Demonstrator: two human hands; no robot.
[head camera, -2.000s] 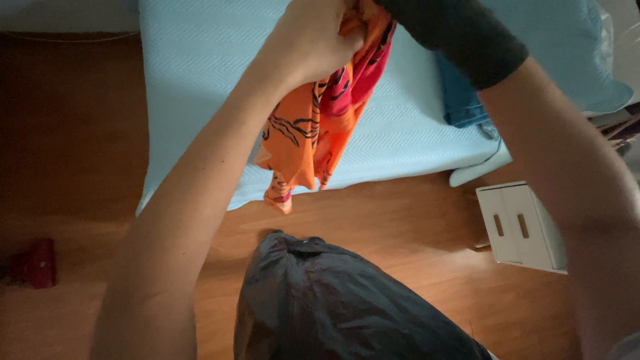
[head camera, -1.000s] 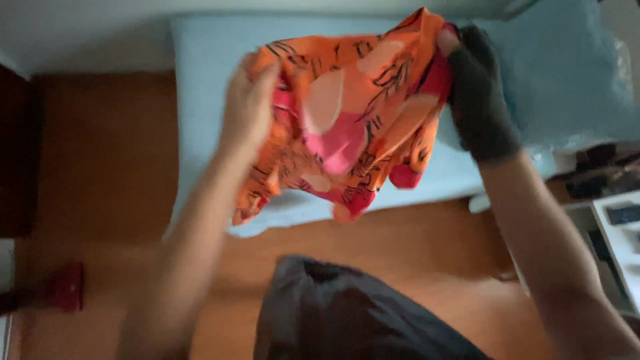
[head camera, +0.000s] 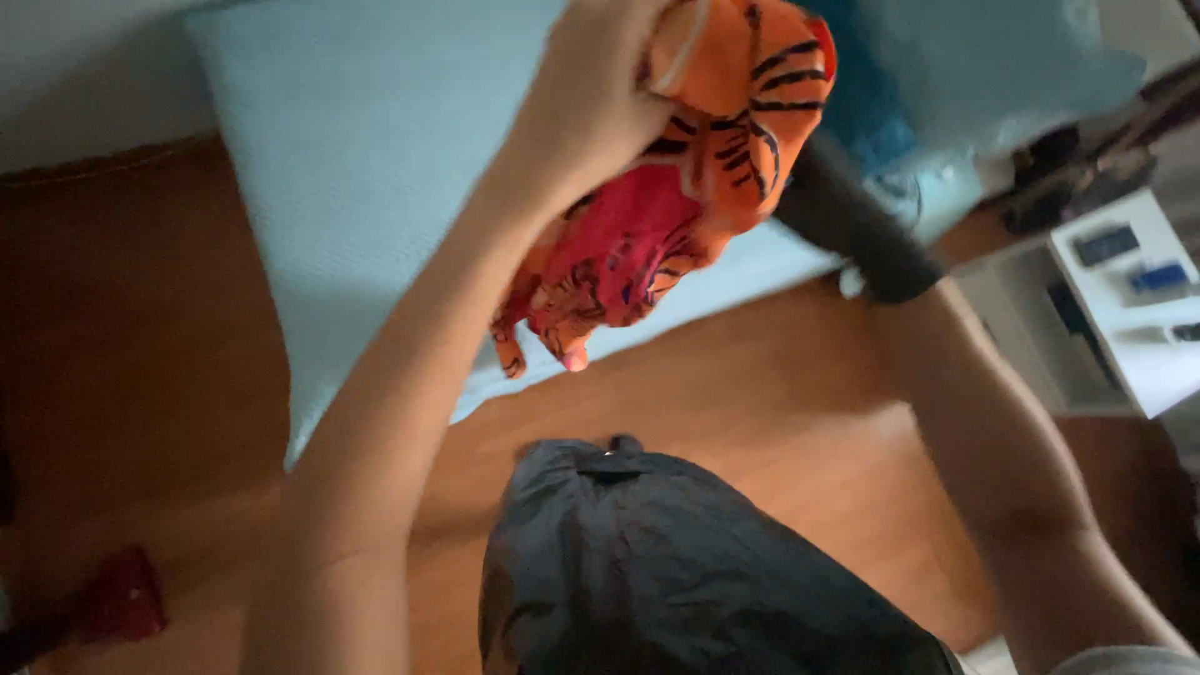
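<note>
An orange and red patterned cloth with black stripes hangs bunched above the edge of a bed with a light blue cover. My left hand is closed on its upper left part. My right hand, in a dark glove or wrist covering, is at the cloth's right side; its fingers are hidden behind the fabric, so their grip does not show. The lower end of the cloth dangles in loose folds.
Blue pillows or folded bedding lie at the upper right. A white drawer unit with small items on top stands at the right. Dark trousers show below, over a wooden floor. A red object lies at the lower left.
The patterned cloth, spread between both hands a second ago, is now gathered and hanging narrower. My hands have come closer together.
</note>
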